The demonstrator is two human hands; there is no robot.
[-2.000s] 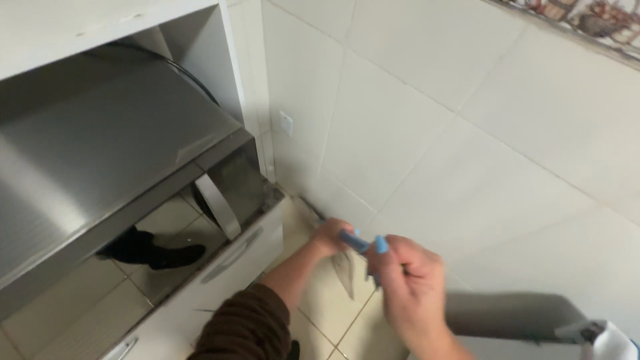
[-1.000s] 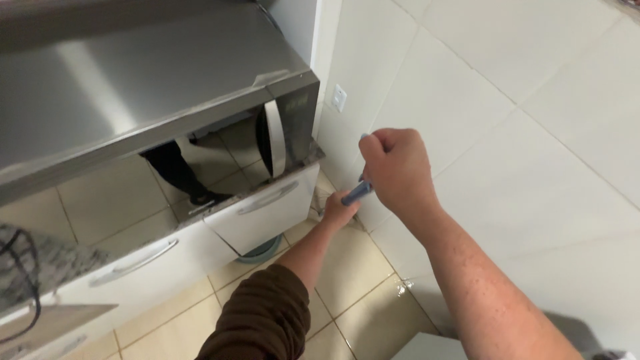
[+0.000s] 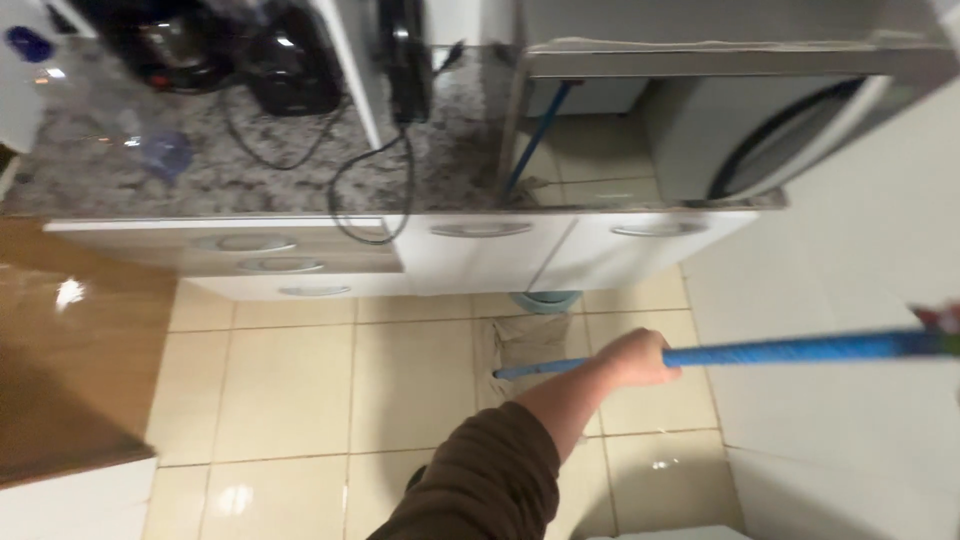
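My left hand (image 3: pixel 637 358), at the end of a brown sleeve, is closed around a long blue pole (image 3: pixel 780 351). The pole runs from the right edge of the view down to the floor. At its lower end lies a pale, wet-looking cloth (image 3: pixel 531 339), spread on the tiles under the pole's tip; whatever head the pole has there is hidden by the cloth. My right hand is outside the view.
White cabinets (image 3: pixel 465 259) with curved handles line the far side, under a granite counter (image 3: pixel 285 176). A round teal object (image 3: pixel 546 301) sits partly beneath them. A microwave (image 3: pixel 660 64) stands above. Tiled wall (image 3: pixel 840 300) rises at right; a brown glossy surface (image 3: pixel 75 337) is at left.
The view has swung strongly left, showing more counter and floor. The blue pole now lies across the view in my left hand, with the cloth at its lower end. My right hand has gone out of view.
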